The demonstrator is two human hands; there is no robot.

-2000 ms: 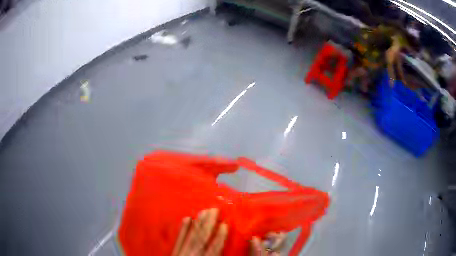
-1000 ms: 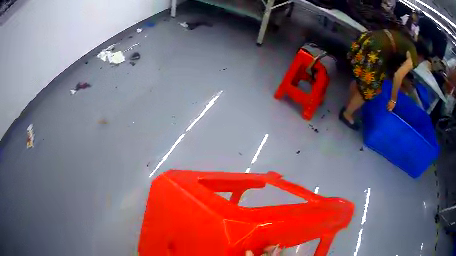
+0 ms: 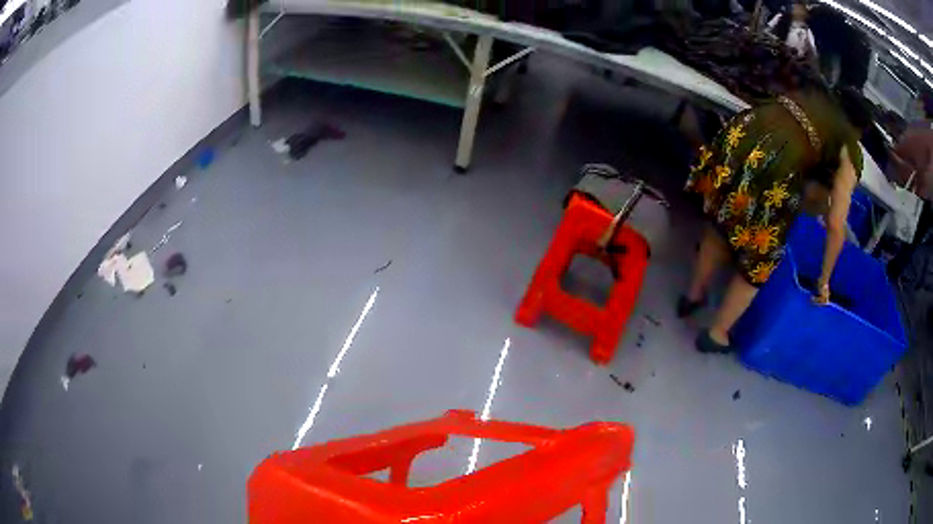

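A red-orange plastic stool is at the bottom centre, close to me, tilted on its side with its open legs pointing to the right. Its lower part is cut off by the bottom edge. Neither of my hands shows; they are out of the picture or hidden behind the stool.
A second red stool stands on the grey floor with something dark and wiry on its seat. A person in a flowered dress bends with a hand at a blue crate. A long white table runs across the back. Scraps lie left.
The held stool has sunk lower in view, and the hands seen on it earlier no longer show. The second stool, table, person and crate appear nearer and lower.
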